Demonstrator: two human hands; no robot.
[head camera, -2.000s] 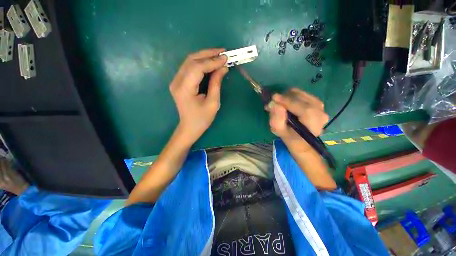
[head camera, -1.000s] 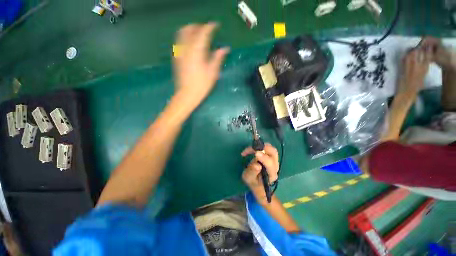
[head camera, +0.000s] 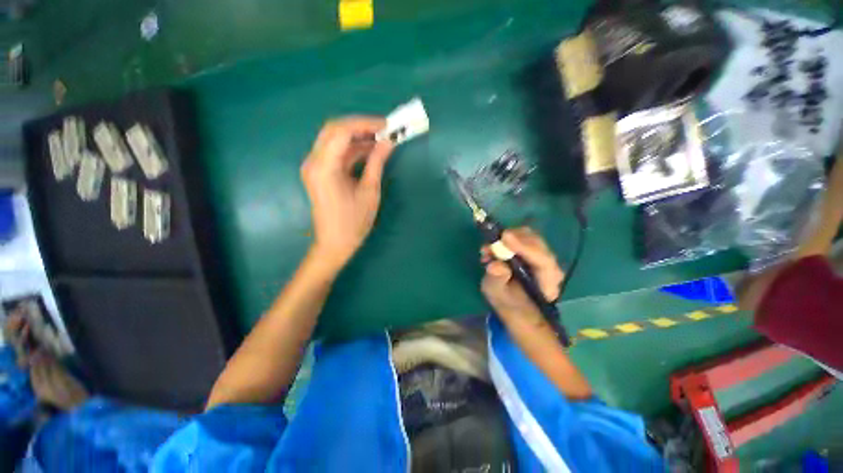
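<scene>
My left hand (head camera: 344, 185) holds an off-white housing (head camera: 405, 122) between thumb and fingertips, raised over the green mat. A dark hole shows in the housing near my fingers. My right hand (head camera: 522, 272) holds the black soldering iron (head camera: 519, 266) like a pen. Its metal tip points up and left, near the loose pile of small black parts (head camera: 505, 172). The tip is apart from the housing. The image is somewhat blurred.
A black divided tray (head camera: 120, 319) at left holds several off-white housings. At right are a black station (head camera: 647, 51) with tan pads, a white parts box (head camera: 664, 152), a clear plastic bag (head camera: 772, 185) and a neighbour's maroon sleeve (head camera: 806, 309). A red frame (head camera: 739, 397) stands below right.
My left hand went from the first housing out to the conveyor side, empty, and is now back over the mat with a housing. My right hand still holds the iron. The view has shifted.
</scene>
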